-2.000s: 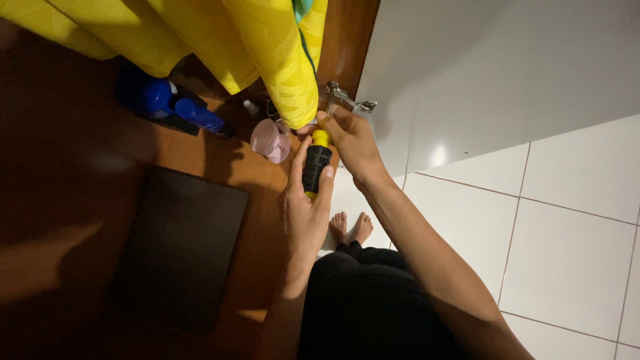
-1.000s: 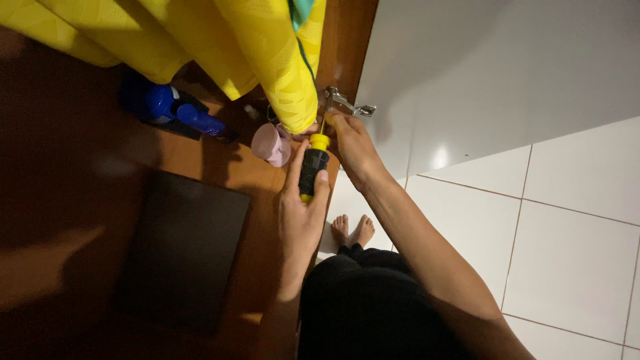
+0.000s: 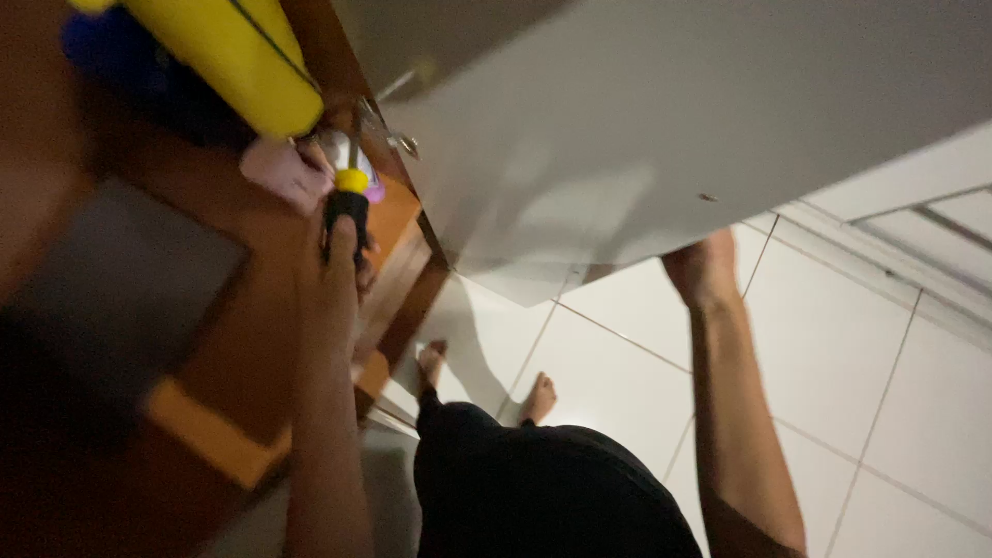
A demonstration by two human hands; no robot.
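My left hand [image 3: 341,263] is closed around the black and yellow handle of a screwdriver [image 3: 351,184], whose metal shaft points up toward a metal hinge [image 3: 387,132]. The hinge sits between the wooden cabinet side and a pale cabinet door [image 3: 620,139]. At the door's far lower edge is my right hand [image 3: 709,263], its fingers hidden behind the panel, so its grip cannot be told. Beside the screwdriver, a pink cup [image 3: 287,172] stands blurred under the hanging yellow cloth [image 3: 240,62].
A dark flat panel or box [image 3: 132,271] lies on the wooden cabinet surface [image 3: 248,310]. Blurred blue items [image 3: 124,70] are at the upper left. White floor tiles [image 3: 620,372] and my bare feet [image 3: 540,397] show below the door.
My right hand has left the hinge area and moved right to the door's outer edge. My left hand still holds the screwdriver. The door stands at a different angle, and the view has shifted.
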